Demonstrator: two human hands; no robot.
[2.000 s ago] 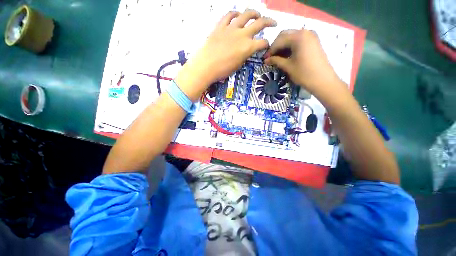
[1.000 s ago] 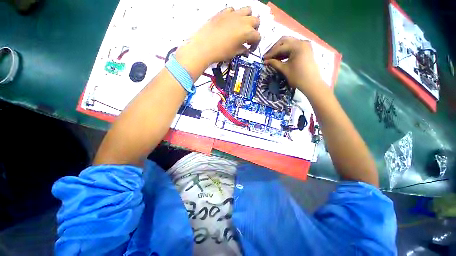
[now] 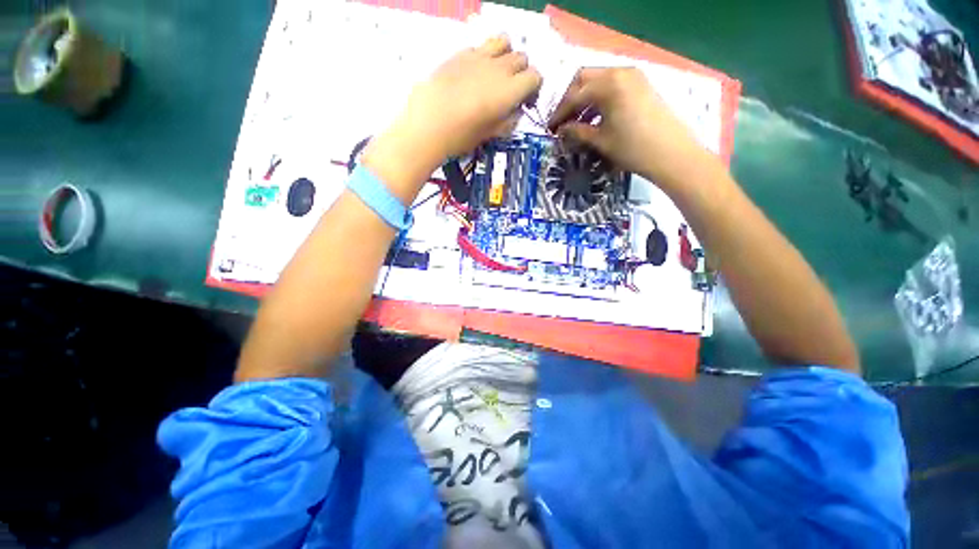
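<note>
A white panel point(image 3: 311, 64) lies on red-orange foam pads point(image 3: 601, 345). The blue motherboard point(image 3: 548, 238) with the black-bladed CPU cooler fan point(image 3: 581, 179) sits mid-panel, with red, yellow and black wires point(image 3: 464, 214) at its left side. My left hand point(image 3: 478, 94) is above the board's top left edge, its fingertips pinched around a thin dark wire or strand. My right hand point(image 3: 612, 110) is above the fan, thumb and finger pinched on thin wire at the board's top edge. The wire's end is too small to make out.
A tan tape roll point(image 3: 91, 73) and a narrow pale roll point(image 3: 67, 219) are on the green bench at left. At right are a pile of dark cable ties point(image 3: 878, 193), a clear crinkled bag point(image 3: 932, 302) and another panel point(image 3: 912, 43) on a red-orange pad.
My left hand has moved back from the fan area, towards the left. My right hand stays at the board's top edge. The camera view has shifted. The blue-handled cutters are out of sight.
</note>
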